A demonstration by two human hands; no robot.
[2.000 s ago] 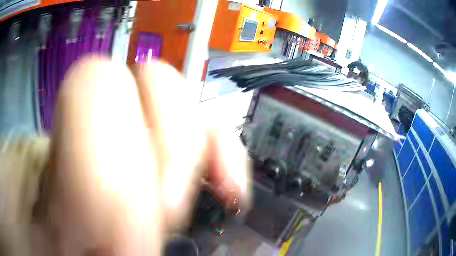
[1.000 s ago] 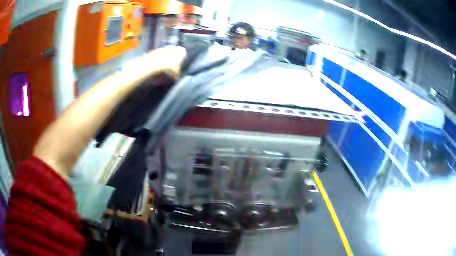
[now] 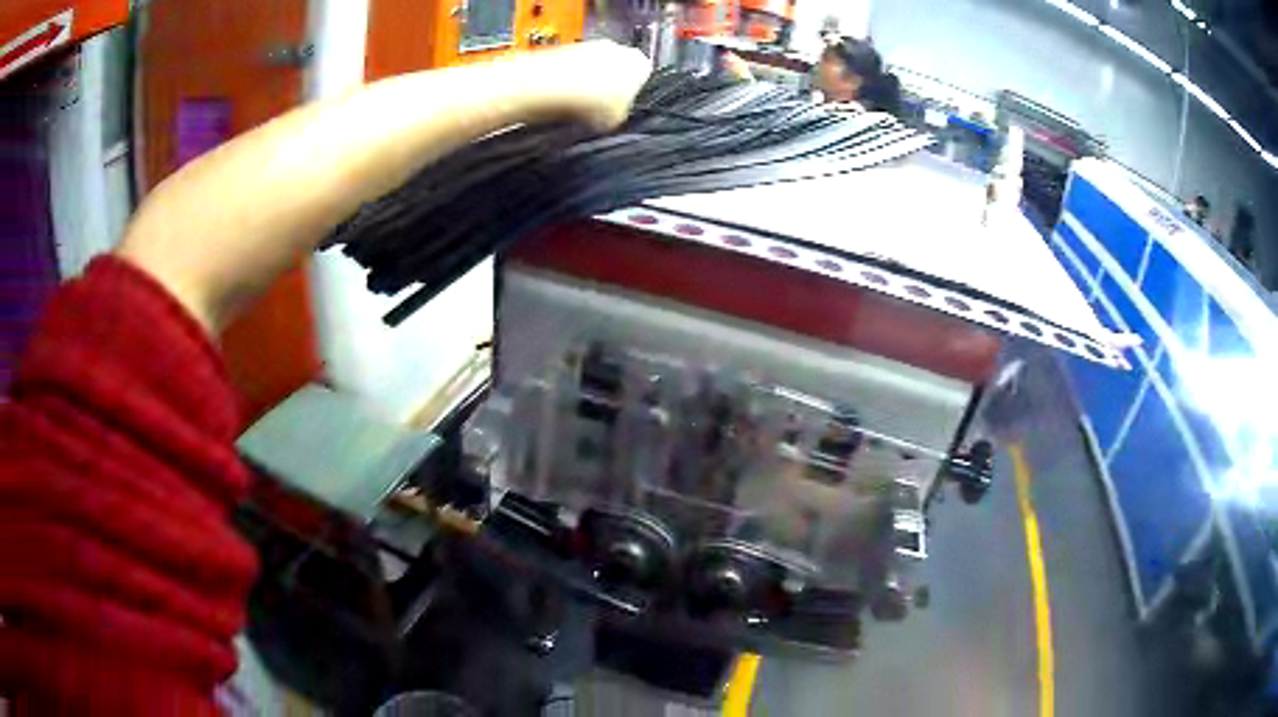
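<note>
A thick bundle of black and grey rubber strips (image 3: 561, 175) lies fanned over the white perforated machine top (image 3: 841, 210), its dark ends hanging past the left edge. My left hand (image 3: 610, 84) reaches in from the left, red sleeve below, and rests at the upper side of the bundle. Its fingers are hidden, so I cannot tell whether they grip. My right hand is out of view. Below the top, the machine front has a clear guard plate (image 3: 701, 434) and two black wheels (image 3: 624, 546) side by side.
A grey-green stool (image 3: 337, 448) stands left of the machine, with a round bin rim (image 3: 428, 705) at the bottom edge. A person (image 3: 852, 77) is behind the machine top. Blue panels (image 3: 1163, 350) and a yellow floor line (image 3: 1037, 588) are at right. An orange door (image 3: 224, 154) is left.
The blurred hand close to the camera is gone, and my left arm now reaches over the bundle. Since one second ago, the strips have spread into a flatter fan. The view has shifted.
</note>
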